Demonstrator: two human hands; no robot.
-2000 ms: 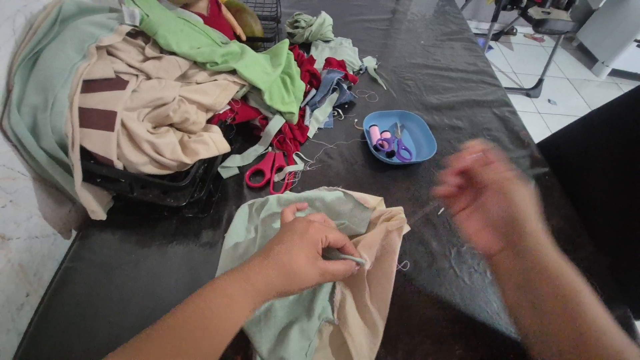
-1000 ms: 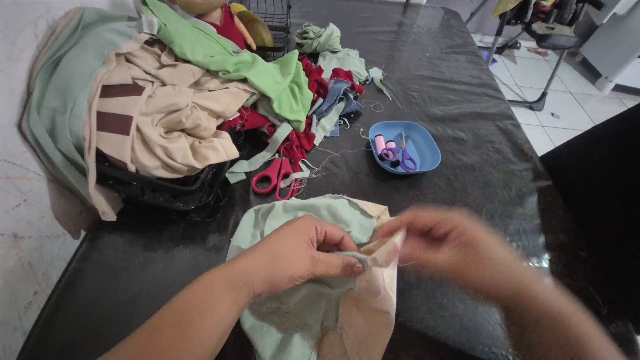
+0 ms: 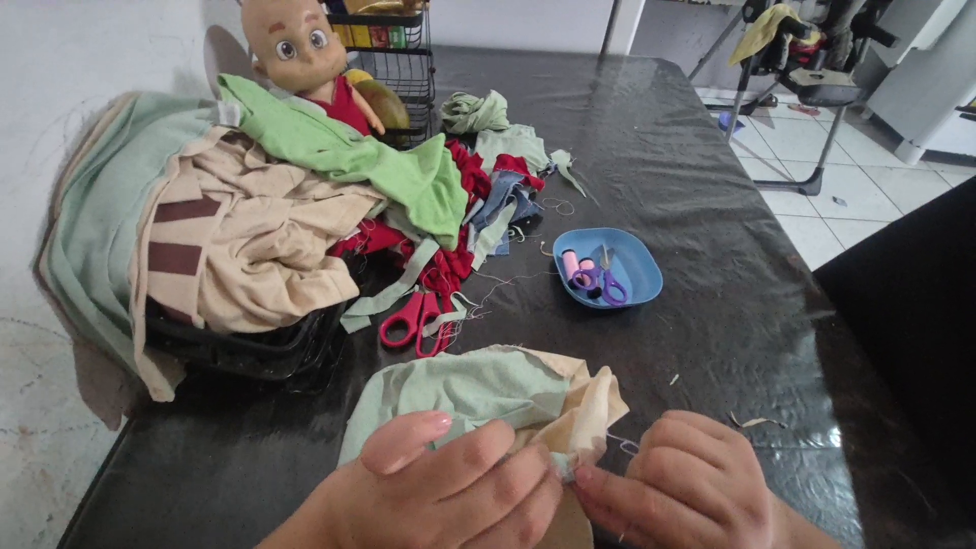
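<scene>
My left hand (image 3: 465, 480) holds a piece of green and beige fabric (image 3: 473, 381) by its edge, low in the view. Close by on the right, my right hand (image 3: 679, 473) pinches the same edge between thumb and finger. A loose thread (image 3: 625, 444) runs between the cloth and my right hand; no needle can be made out. Beyond the cloth lie red-handled scissors (image 3: 412, 324), their blades partly hidden by scraps. A blue plastic bowl (image 3: 640, 282) holds small purple-handled scissors (image 3: 612, 288) and pink thread spools (image 3: 571, 264).
A black basket (image 3: 229, 351) heaped with beige and green cloth (image 3: 267, 259) stands at the left. Fabric scraps (image 3: 465, 175) spill beside it. Behind are a doll (image 3: 293, 46) and a black wire rack (image 3: 412, 76). A dark cover (image 3: 732, 305) lies over the table.
My right hand was raised away from the cloth, then came to its edge and now pinches it. Both hands now sit lower in the view, which has tilted up to show the doll's face.
</scene>
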